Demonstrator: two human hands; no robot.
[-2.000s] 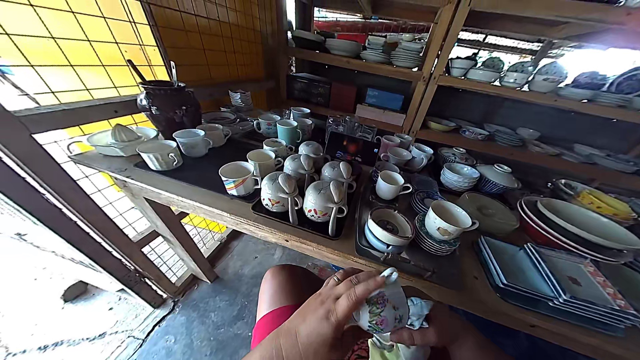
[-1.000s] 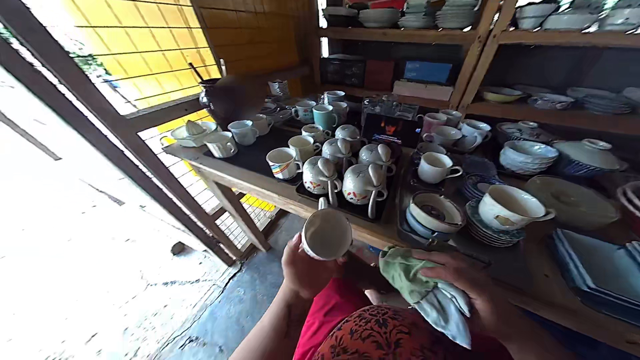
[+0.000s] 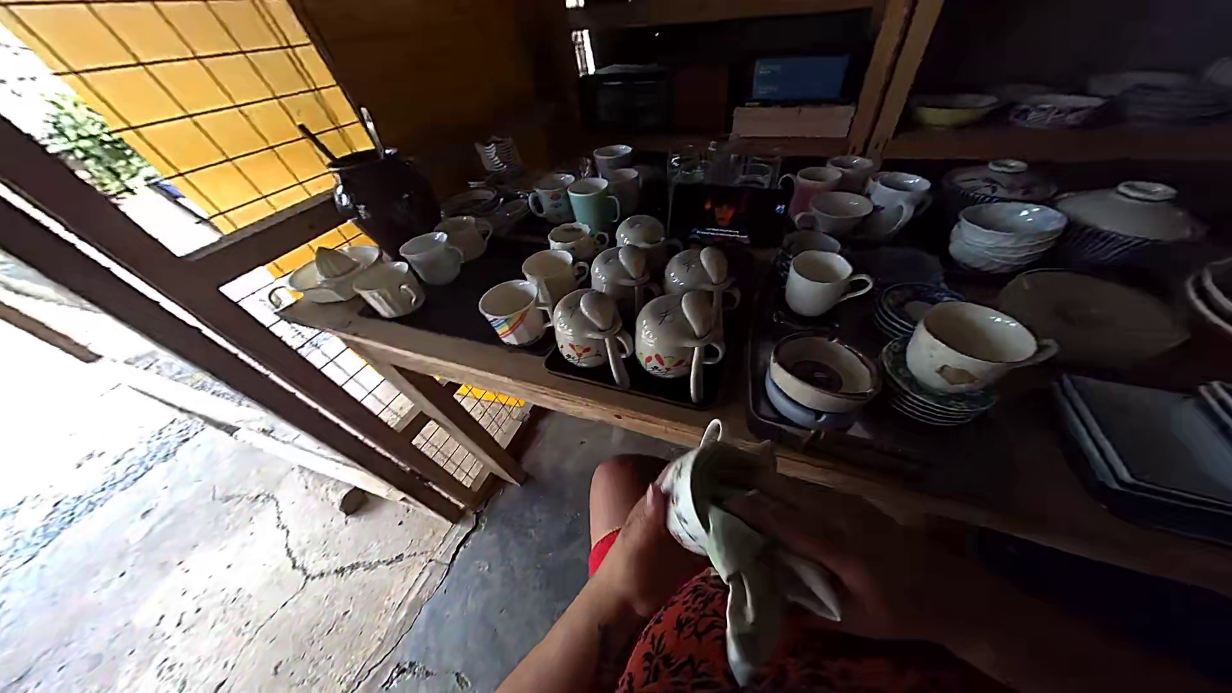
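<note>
Low in front of the table edge, my left hand (image 3: pixel 643 553) grips a white ceramic cup (image 3: pixel 685 500) from its left side, with the cup's handle pointing up. My right hand (image 3: pixel 804 525) holds a pale green and white cloth (image 3: pixel 746 577) against the cup's opening; its fingers are dark and partly hidden there. The cloth hangs down over a red patterned garment. Beyond my hands, lidded mugs (image 3: pixel 677 337) with spoons laid over them stand on a black tray (image 3: pixel 650 385). A small bowl (image 3: pixel 824 371) and a large cup (image 3: pixel 974 345) on stacked saucers (image 3: pixel 936 399) stand to the right.
The wooden table (image 3: pixel 597 414) holds many mugs, a dark jar (image 3: pixel 383 197), a citrus juicer (image 3: pixel 332 271) and a dark screen (image 3: pixel 727 214). Square plates (image 3: pixel 1145 448) lie at the right near the edge. Shelves with bowls rise behind, and a wire-mesh wall is at left.
The cup was held upright in my left hand a second ago, apart from the cloth. Now it is tilted, and my right hand has brought the cloth to it.
</note>
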